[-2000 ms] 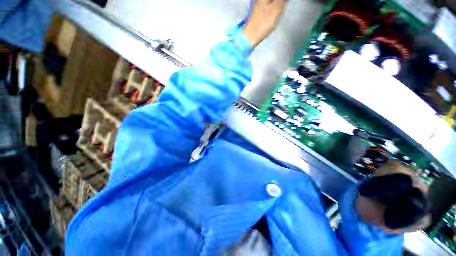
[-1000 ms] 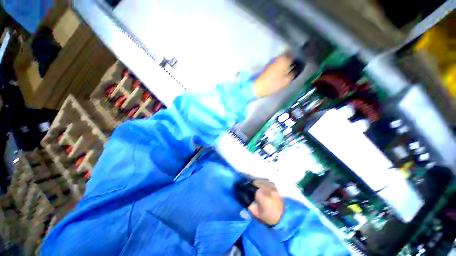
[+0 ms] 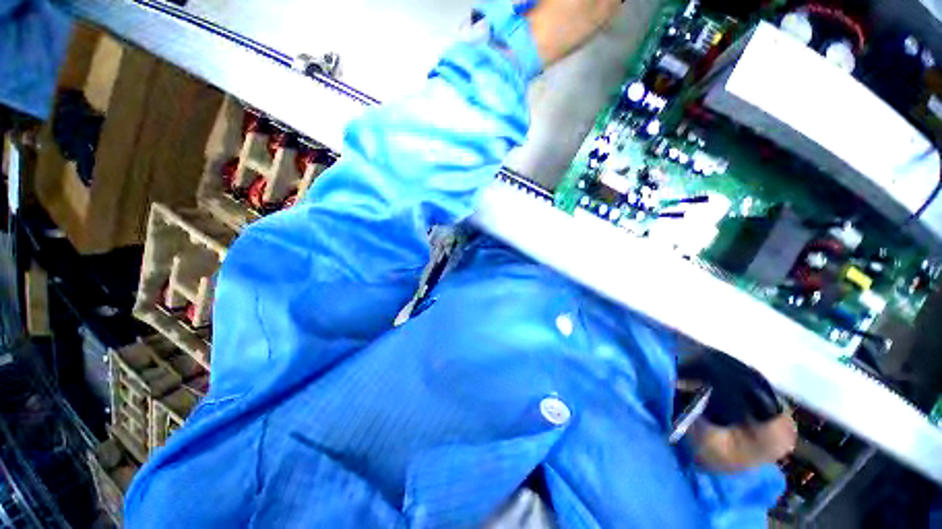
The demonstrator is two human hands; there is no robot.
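Note:
A large green circuit board [image 3: 682, 155], crowded with parts, lies on the line at the upper right. A long white heatsink [image 3: 826, 119] spans it, with a red wound coil [image 3: 828, 21] near the top edge. My left hand [image 3: 573, 29] is over the pale surface left of the board. Its fingers are cut off by the top edge, so its grip is hidden. My right hand [image 3: 739, 418] is blurred at the lower right, on my side of the pale rail. Black covers show on its fingers; whether it holds anything cannot be told.
The pale rail [image 3: 640, 274] runs diagonally between my blue smock and the board. A metal clamp [image 3: 318, 64] sits on the rail at the upper left. Beige compartmented trays [image 3: 184, 271] with red coils and an open brown carton [image 3: 134, 155] stand at the left.
My right hand has moved from over the board, to in front of my smock, then down-right below the rail. My left hand came fully into view, then moved up to the top edge.

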